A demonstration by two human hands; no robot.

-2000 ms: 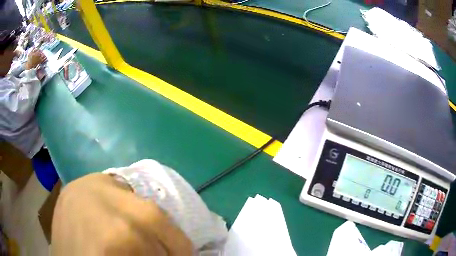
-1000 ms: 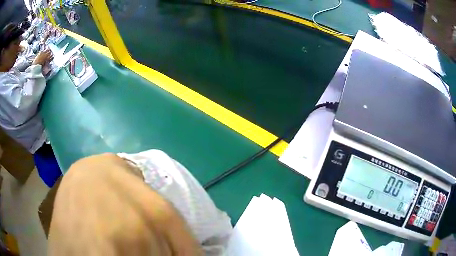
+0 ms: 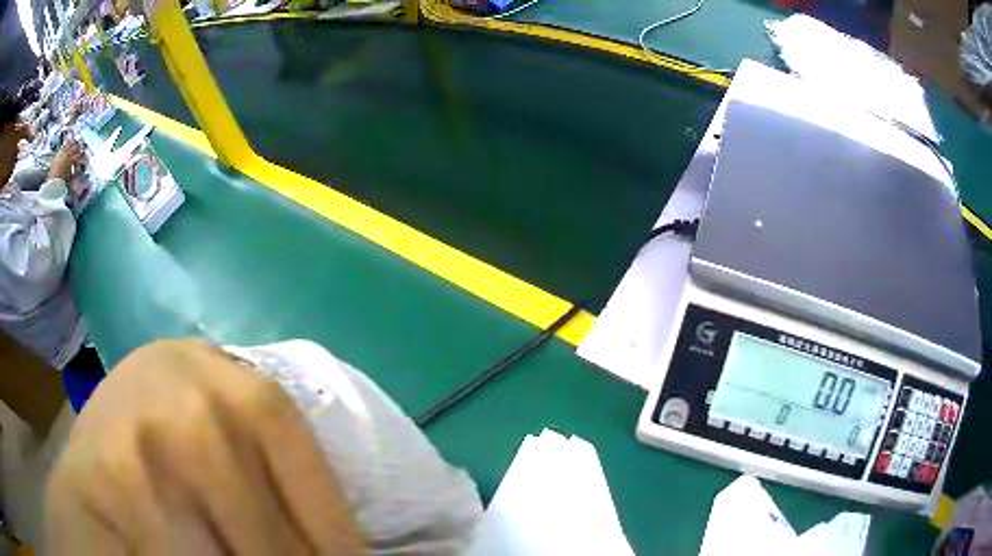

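One large, blurred bare hand, by its sleeve my right hand [image 3: 196, 456], fills the lower left, its back towards me and its fingers bent down. The fingertips are hidden or cut off by the bottom edge, so any held thing is not visible. A pale sleeve [image 3: 375, 445] runs from it to the lower right. My left hand is not in view. The bench scale [image 3: 669, 418] stands at the right; its display [image 3: 800, 393] reads 0.0. Its grey pan [image 3: 838, 217] bears nothing. White angular sheets [image 3: 560, 500] lie in front of it.
A black cord [image 3: 500, 371] runs from the scale over the yellow edge [image 3: 413, 244]. The dark green belt [image 3: 468, 152] lies beyond. A clear box [image 3: 152, 193] stands on the green bench at the left, near a person [image 3: 33, 244]. A white stack [image 3: 859, 71] lies behind the scale.
The view has shifted slightly, moving the scale and bench left in the picture. My hand has moved a little left, with its fingers still bent down. The display still reads 0.0.
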